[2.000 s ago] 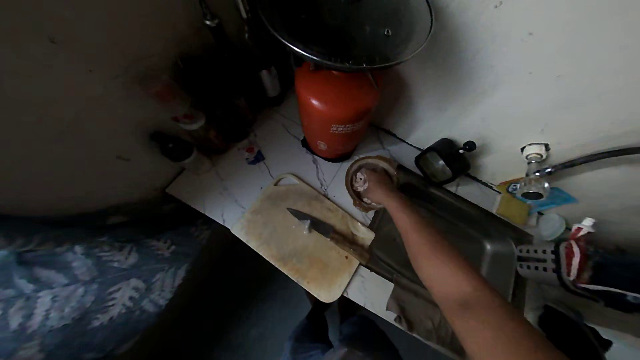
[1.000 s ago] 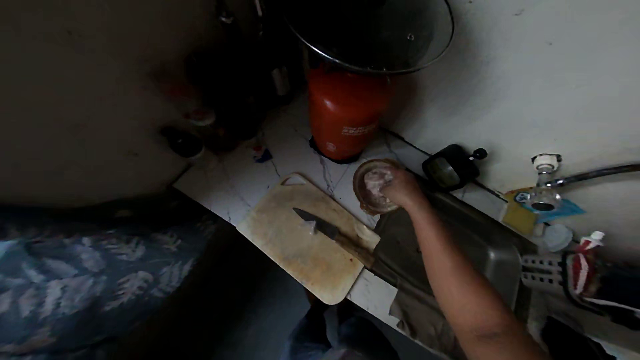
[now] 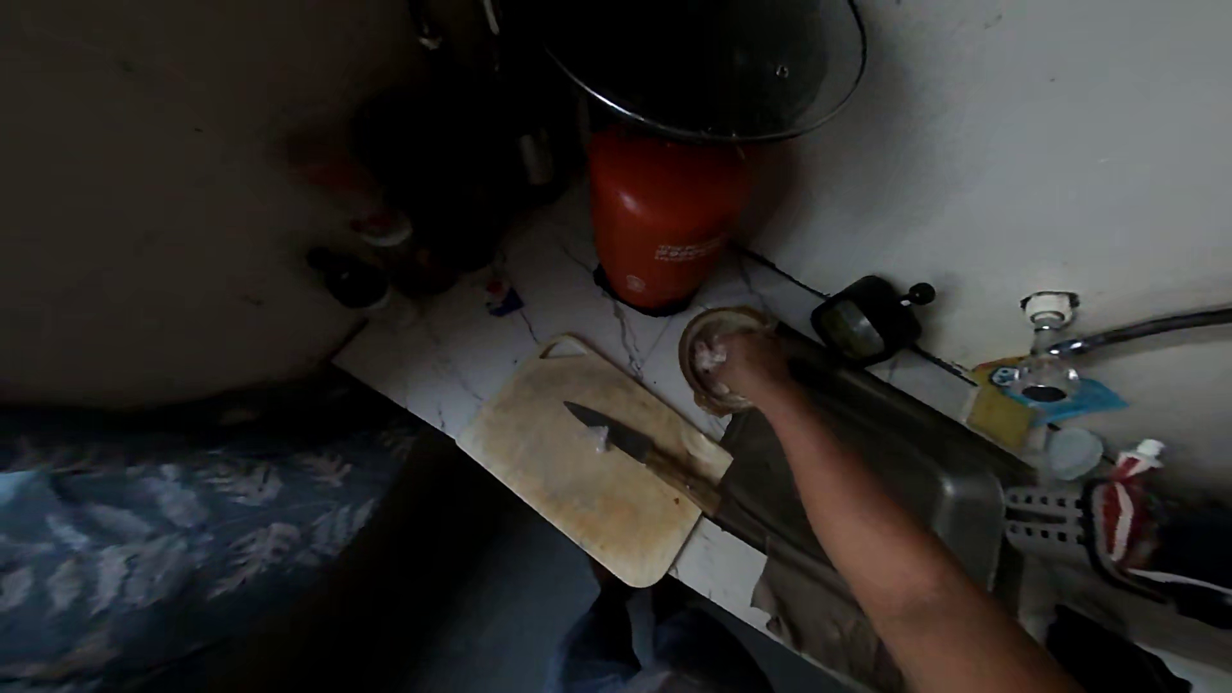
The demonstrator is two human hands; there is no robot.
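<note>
My right hand reaches into a round bowl beside the sink, its fingers at some pale, wet-looking pieces; whether they grip any is too dim to tell. A worn cutting board lies on the counter to the left of the bowl. Across it rests a kitchen knife with a wooden handle, the tip toward the back left. One small pale piece sits against the blade. My left hand is out of view.
A steel sink with a dark cloth at its front edge is at the right. Behind stand a red gas cylinder under a glass lid, and a black-framed container. A tap and yellow sponge are near the wall.
My right hand has shifted over the bowl, from its inside to its right rim and back in over the pale pieces. The knife and board have stayed in place.
</note>
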